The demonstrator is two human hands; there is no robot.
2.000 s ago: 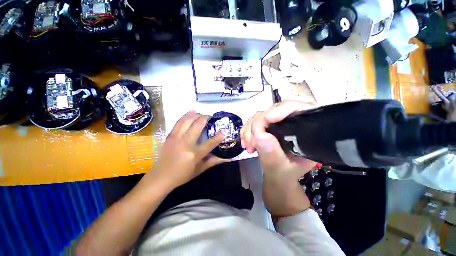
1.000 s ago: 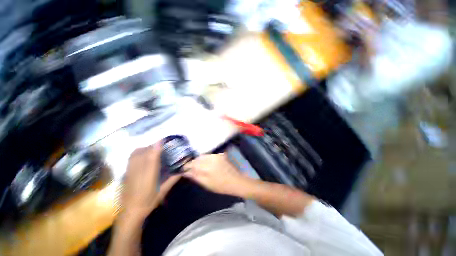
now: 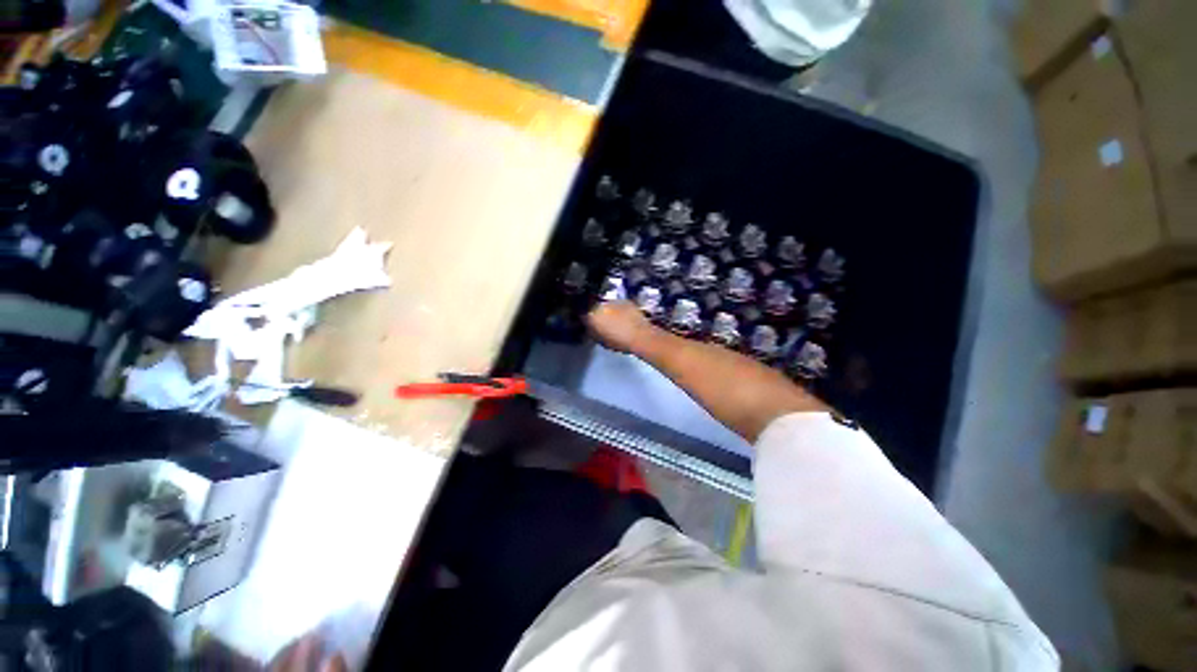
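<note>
My right hand [image 3: 617,323] reaches down at the near left part of the black parts tray [image 3: 906,171], at the edge of the rows of small silvery lens modules [image 3: 702,272]. Its fingertips are small in the picture, and whether they grip a module cannot be told. My left hand [image 3: 313,654] is cut off by the bottom edge, blurred, over the white paper sheet [image 3: 335,505]. What it holds cannot be seen. The screw feeder [image 3: 197,525] stands at the lower left beside the paper.
A red-handled tool [image 3: 460,387] lies at the bench edge, with a dark-handled tool [image 3: 322,395] and crumpled white tissue [image 3: 309,289] beside it. Black camera housings [image 3: 184,184] crowd the upper left. Cardboard boxes [image 3: 1116,158] stand at the right. A person's white sleeve [image 3: 801,26] shows at the top.
The view has swung right to the tray. My right hand has let go of the electric screwdriver, left the round housing and moved to the tray. My left hand is now mostly out of view.
</note>
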